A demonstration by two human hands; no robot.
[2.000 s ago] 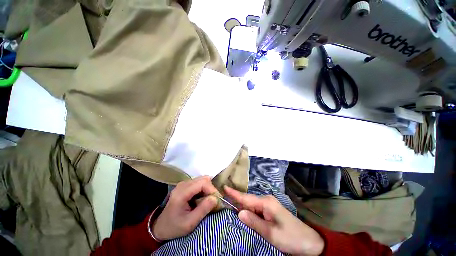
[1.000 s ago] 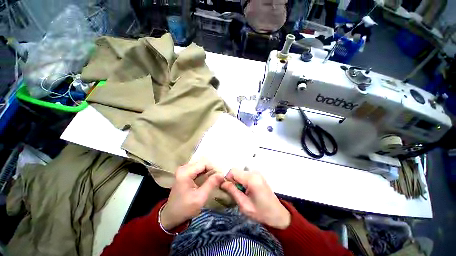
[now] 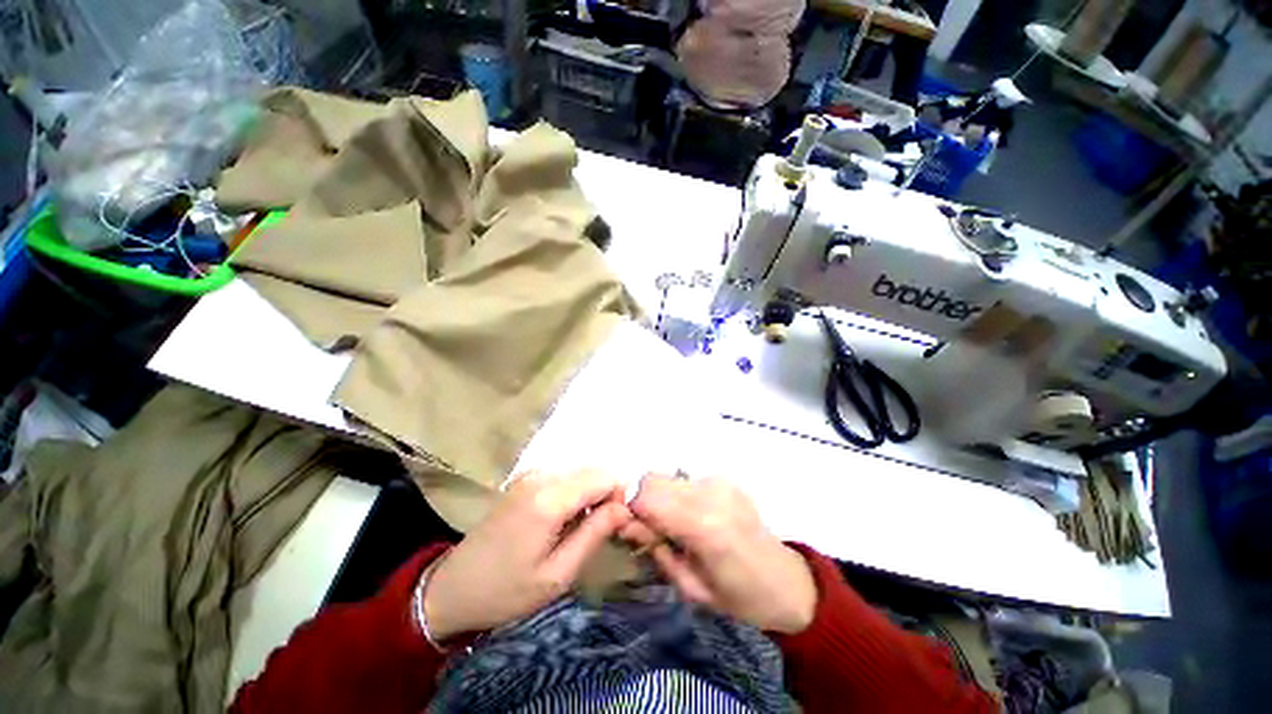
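Observation:
The tan-khaki garment [image 3: 481, 328] lies heaped on the white table left of the sewing machine [image 3: 963, 286]. Its white lining [image 3: 600, 405] runs down toward my hands at the table's front edge. My left hand [image 3: 537, 537] pinches a small tan piece of the garment. My right hand [image 3: 718, 544] is against it, with thumb and fingertips at the same tan corner. The fingertips of both hands nearly touch. No tool can be made out in the right hand; its fingers hide what is inside.
Black-handled shears [image 3: 868, 398] lie under the machine arm. Tan strips [image 3: 1109, 516] hang at the table's right end. A green-rimmed basket [image 3: 133, 268] with a plastic bag stands at left. A darker khaki heap [image 3: 133, 537] is at lower left.
The head view has lifted since the first frame and shows more of the workshop. My hands have drawn closer together. The thin tool and its green handle seen earlier no longer show.

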